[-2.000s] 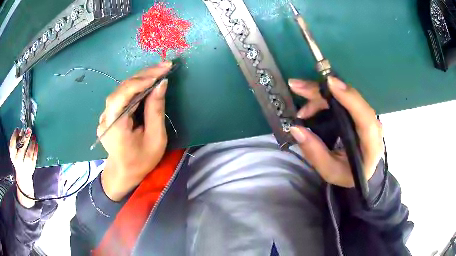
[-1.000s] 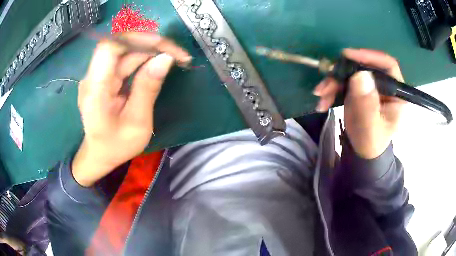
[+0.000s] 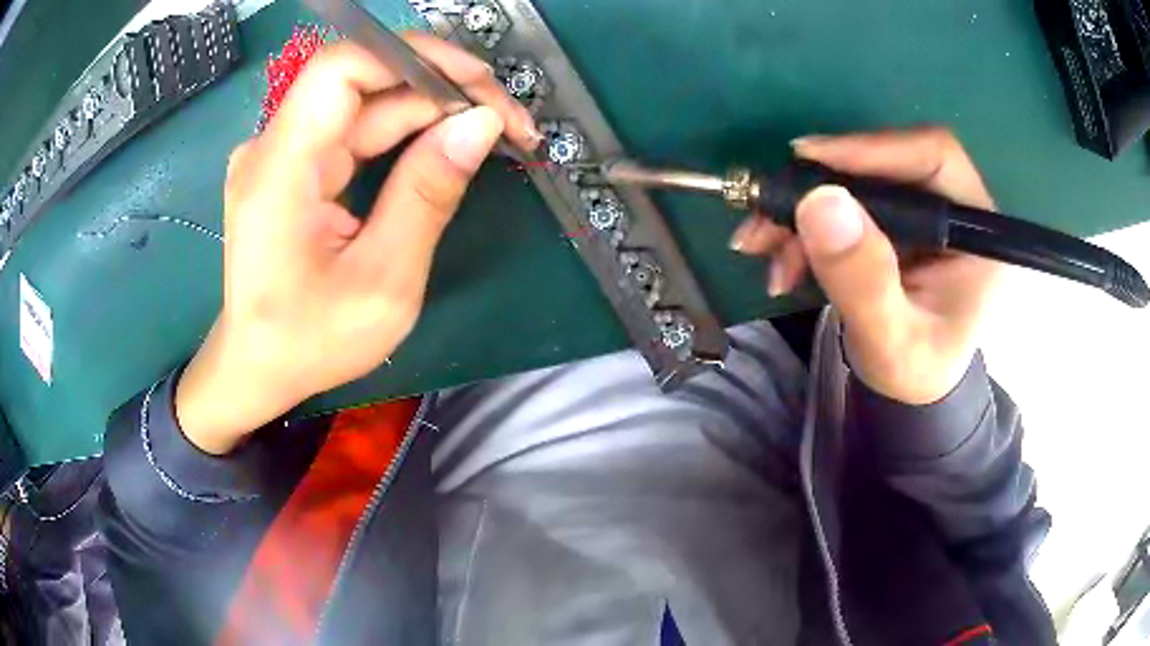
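A grey strip housing (image 3: 637,202) lies slanted on the green mat, with several silvery round parts and thin dark wires along it. My left hand (image 3: 341,227) holds dark tweezers (image 3: 397,53); their tip end is at the strip's left edge, beside a small red wire (image 3: 540,164). My right hand (image 3: 883,252) grips a soldering iron (image 3: 870,215) by its black handle. Its metal tip points left over the strip, between two round parts; I cannot tell whether it touches.
A red wire pile (image 3: 290,73) is partly behind my left hand. Stacked grey housings (image 3: 158,76) are at upper left. A thin wire (image 3: 158,218) and a white-pink label (image 3: 37,331) lie at left. A black block (image 3: 1095,63) stands at upper right.
My left hand and tweezers have moved right from the red pile to the strip. The iron has turned to point left, and its tip has come over the strip.
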